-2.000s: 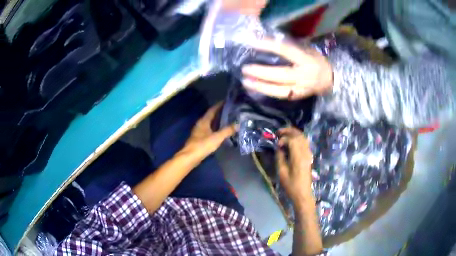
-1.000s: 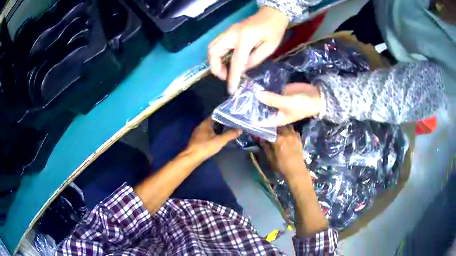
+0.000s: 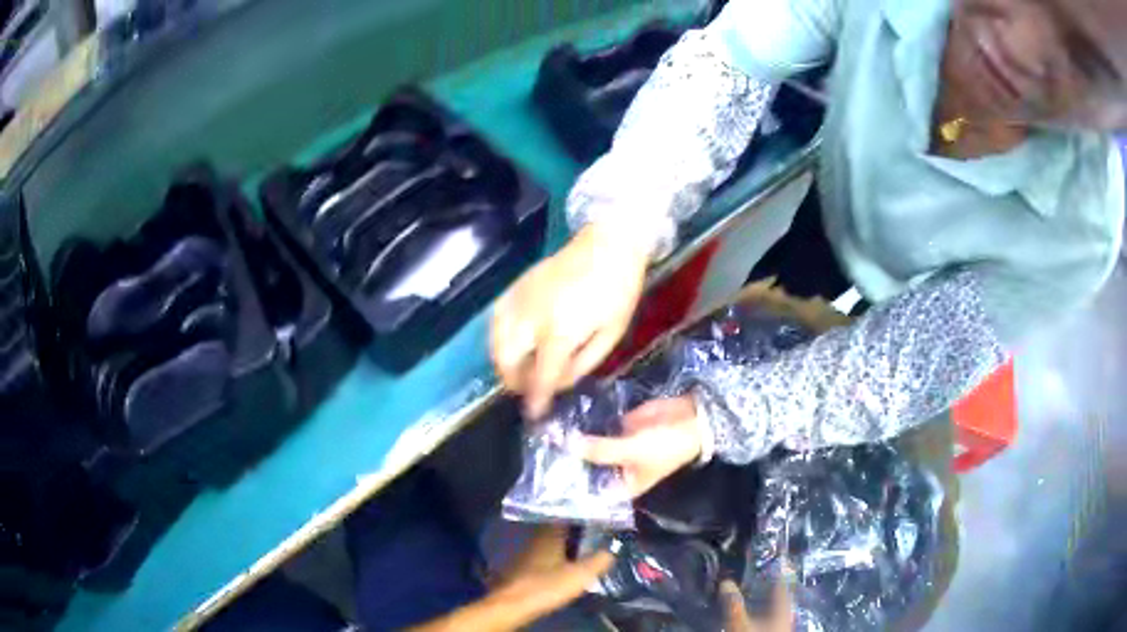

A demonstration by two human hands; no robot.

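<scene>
A dark bagged part with a red bit (image 3: 649,570) lies at the lower middle, with shiny film around it. My left hand (image 3: 538,578) grips its left side, thumb in front and fingers partly hidden. My right hand (image 3: 758,607) is blurred and cut off by the bottom edge, right of the part; whether it holds anything is unclear. Above my hands, another person's hands hold a clear plastic bag (image 3: 562,475), which partly covers the view of the part.
The bulk carton (image 3: 945,531) of bagged parts is at lower right. Black trays (image 3: 402,235) stand on the green-blue bench (image 3: 334,451) at left and back. The other person's sleeved arms reach across from the right. An orange-red bin (image 3: 986,420) is beyond the carton.
The view has tilted up, so my hands sit lower and the other person shows more. The other person's hands and clear bag remain above mine; my right hand is now mostly cut off.
</scene>
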